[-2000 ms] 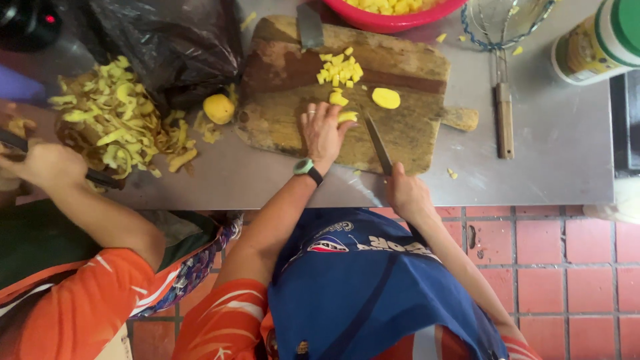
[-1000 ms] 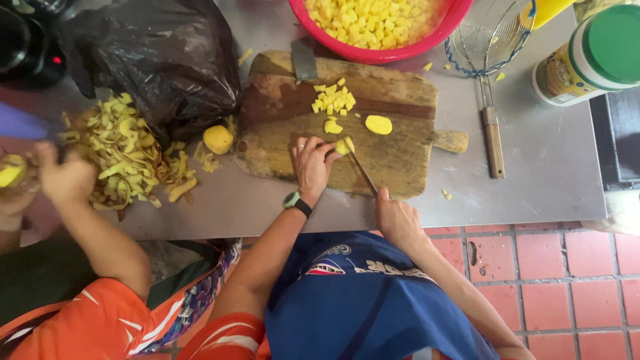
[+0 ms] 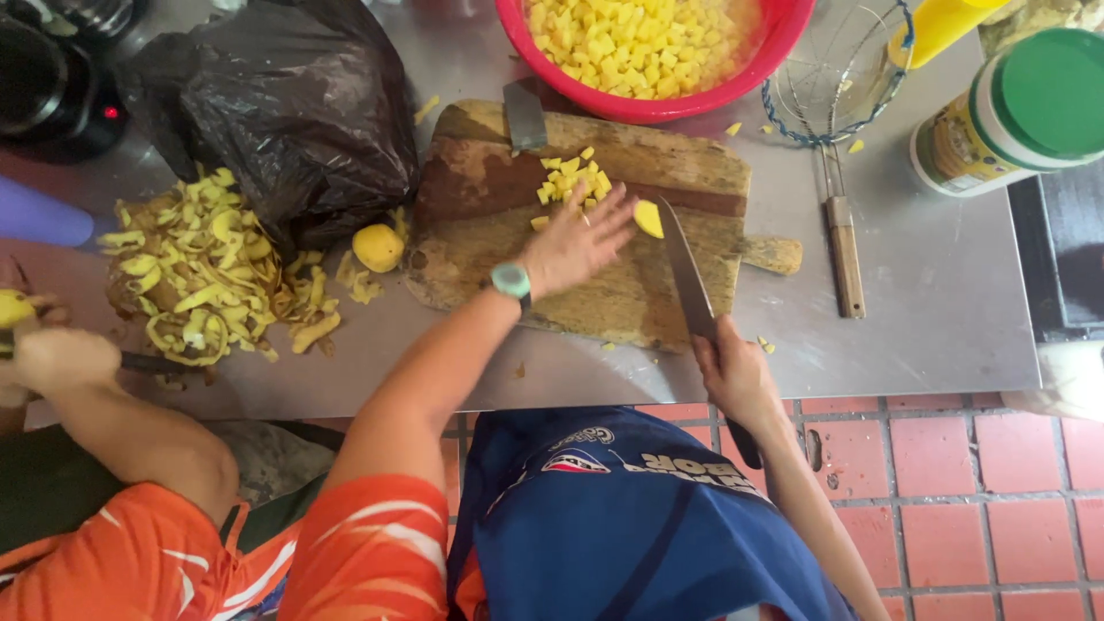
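Observation:
My left hand (image 3: 582, 241) is spread over a worn wooden cutting board (image 3: 604, 302), fingers apart, just below a small pile of diced potato (image 3: 569, 177). Near its fingertips lies a yellow potato slice (image 3: 649, 219), beside the tip of a kitchen knife (image 3: 687, 272). My right hand (image 3: 740, 375) grips that knife by its dark handle, the blade pointing up across the right part of the board. A bit of potato shows beside my left wrist side of the pile.
A pink bowl (image 3: 660, 108) of diced potato stands behind the board. Potato peelings (image 3: 203, 276), a peeled potato (image 3: 378, 247) and a black plastic bag (image 3: 302, 112) are at left, near a co-worker's hands (image 3: 65, 358). A wire strainer (image 3: 841, 216) and green-lidded jar (image 3: 966, 142) are at right.
My left hand has opened and moved right, towards the slice. The piece it held at the blade one second ago is no longer seen between its fingers. The knife has moved right.

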